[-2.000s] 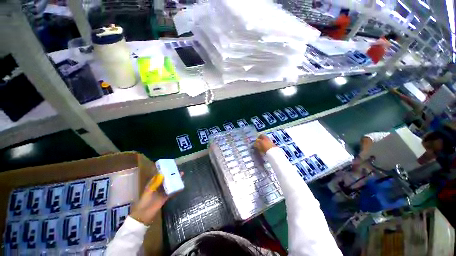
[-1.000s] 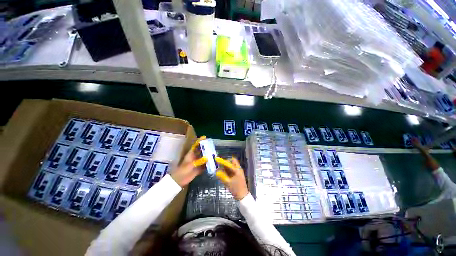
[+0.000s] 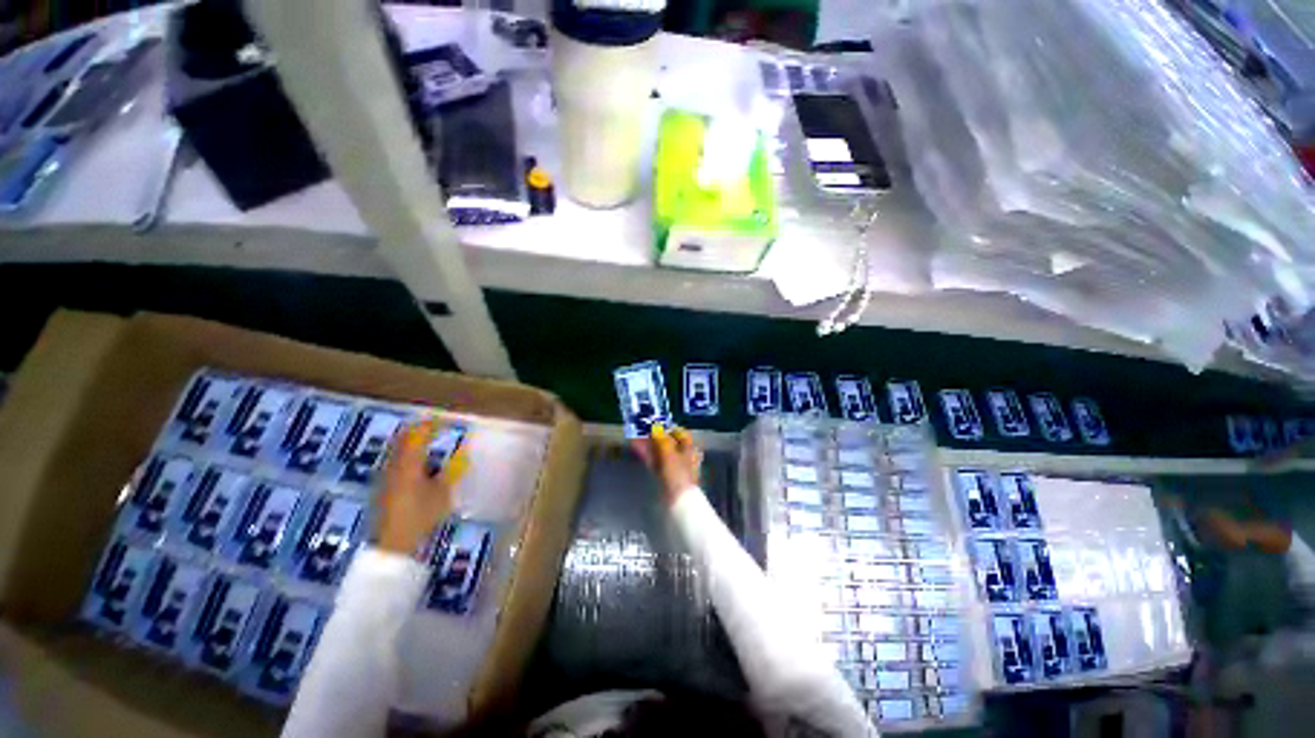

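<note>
My left hand [image 3: 415, 498], with yellow-orange finger tips, is over the blister tray [image 3: 483, 469] in the carton, its fingers around a phone-sized unit [image 3: 446, 448] in the top row. The hand hides part of the rows below. My right hand [image 3: 672, 459] pinches the lower edge of another unit [image 3: 643, 399], blue-edged face up, at the near side of the conveyor belt [image 3: 555, 339]. Rows of units fill much of the tray.
The brown carton [image 3: 541, 519] is at left. Dark-looking empty trays [image 3: 627, 577], a filled blister stack [image 3: 865, 570] and a white tray with units [image 3: 1118, 534] extend right. More units lie along the belt. The shelf above holds a tumbler [image 3: 603, 123], tissue pack [image 3: 714, 195] and crumpled clear pile [image 3: 1096, 188].
My hands have parted from around one unit. My left hand has moved left over the carton tray; my right hand has moved up to the belt and holds a unit. The view has shifted.
</note>
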